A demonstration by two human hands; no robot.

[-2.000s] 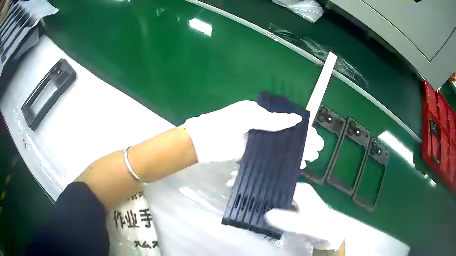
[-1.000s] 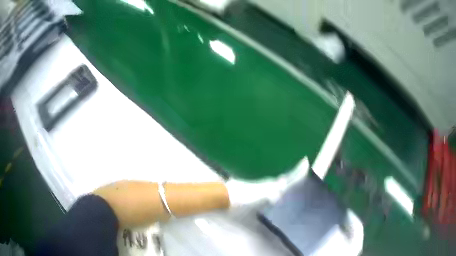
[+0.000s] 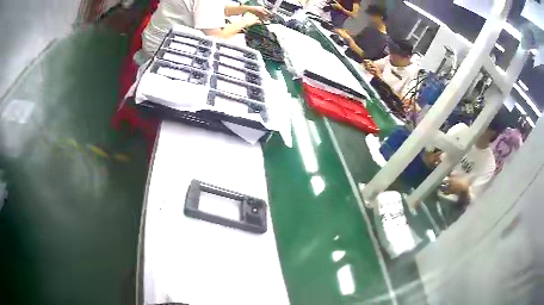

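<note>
Neither of my hands is in the picture. A single black phone housing (image 3: 225, 206) lies flat on the white bench sheet (image 3: 209, 262), with its camera-hole plate at the right end. Beyond it a blister tray (image 3: 206, 80) holds two rows of black frames, with white sheets around its edge, on top of a dark stack. The stack of housings, the white divider strip and the row of loose housings are not in view.
The green bench top (image 3: 316, 232) runs along the right of the white sheet. A red tray (image 3: 339, 107) lies farther up. White metal bars (image 3: 444, 113) rise at the right. A bottle-shaped white item (image 3: 393, 221) lies beside the bench. Several people sit along the line.
The view has swung left and up along the line. My hands and the stack of housings have left the picture. The blister tray and the seated people have come into view.
</note>
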